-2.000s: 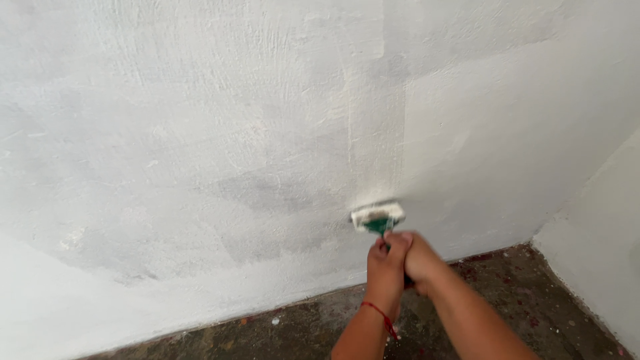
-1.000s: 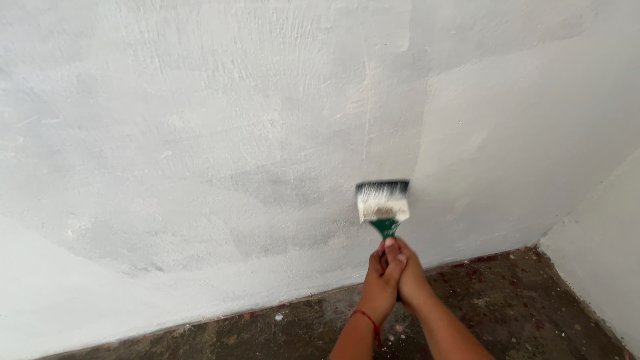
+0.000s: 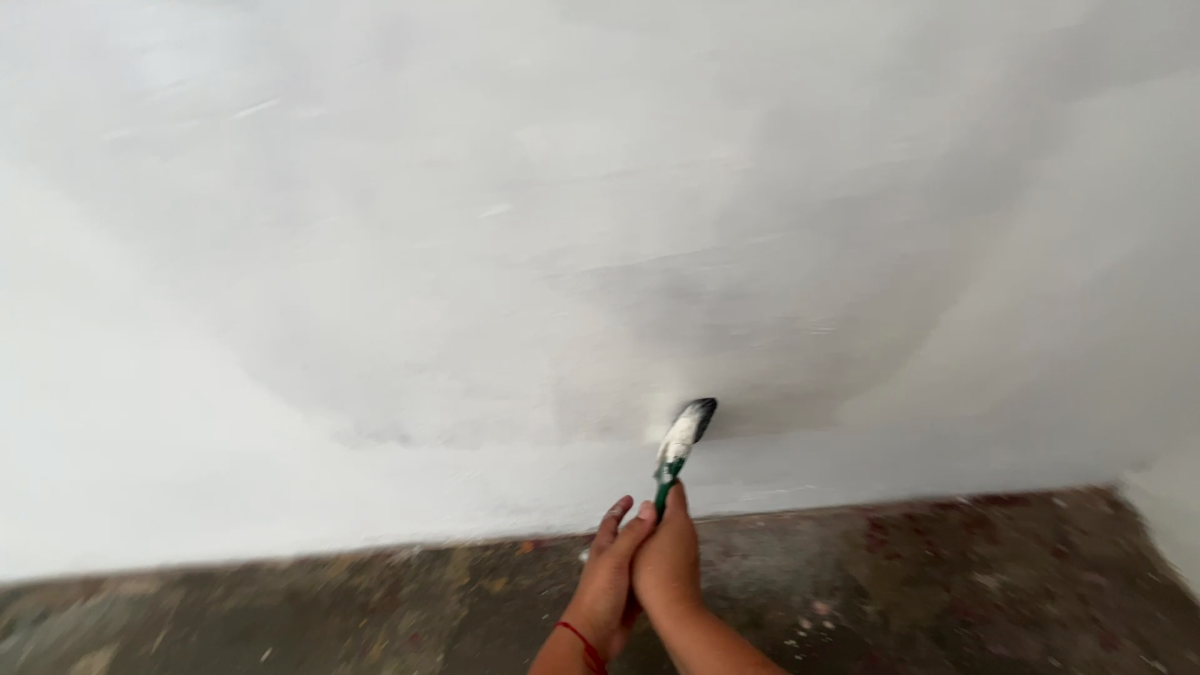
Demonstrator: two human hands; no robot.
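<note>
A wide paintbrush (image 3: 682, 439) with a green handle, its ferrule smeared with white paint, points up and touches or nearly touches the white wall (image 3: 450, 281) low down. Dark bristles show at its tip, turned nearly edge-on. My right hand (image 3: 667, 553) is closed around the handle. Against it lies my left hand (image 3: 609, 572), its fingers partly raised and a red string bracelet (image 3: 582, 647) on the wrist; how much of the handle it holds is hidden. Grey, patchy areas show on the wall around the brush.
A dark, paint-spotted floor (image 3: 375, 609) meets the wall's bottom edge just beyond my hands. At the right, a second pale wall (image 3: 1172, 506) forms a corner with the first.
The brush has turned from its broad face to nearly edge-on. My left hand's fingers have loosened from the tight clasp seen earlier. The view has shifted.
</note>
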